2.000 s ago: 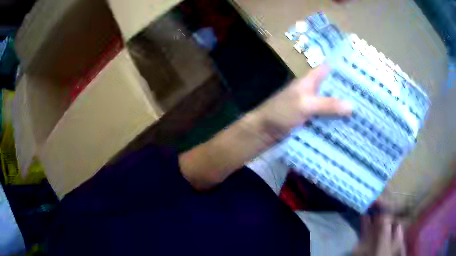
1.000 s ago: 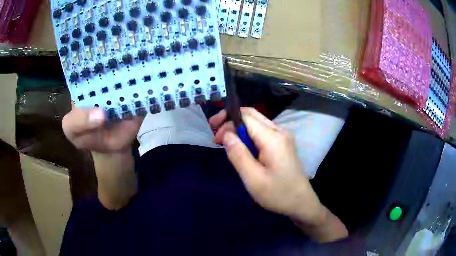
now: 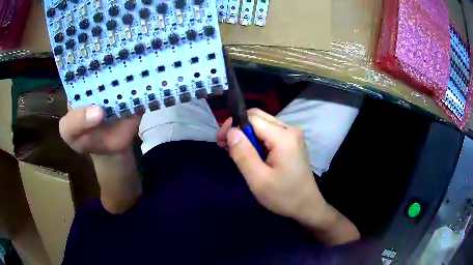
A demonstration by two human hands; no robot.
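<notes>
A large white PCB panel (image 3: 135, 59) with rows of dark round coils and small black chips is held up at the upper left, above the lap. My left hand (image 3: 101, 129) grips its lower left edge, thumb on the front face; the fingers behind are hidden. My right hand (image 3: 277, 160) is shut on cutting pliers (image 3: 247, 132) with blue handles. Their dark jaws point up along the panel's right edge; the tip is partly hidden, so I cannot tell if it touches.
Several single board strips (image 3: 247, 11) lie in a row on the cardboard-covered bench (image 3: 306, 31). Pink bubble wrap (image 3: 420, 46) with stacked panels (image 3: 457, 77) is at right, more at far left. Carton flaps (image 3: 46, 207) are at lower left. A green button (image 3: 414, 209) is on the dark cabinet.
The view has turned from the cartons to the bench and lap. Since one second ago, the panel and left hand sit slightly higher and further left in view; the pliers stay beside the panel's right edge.
</notes>
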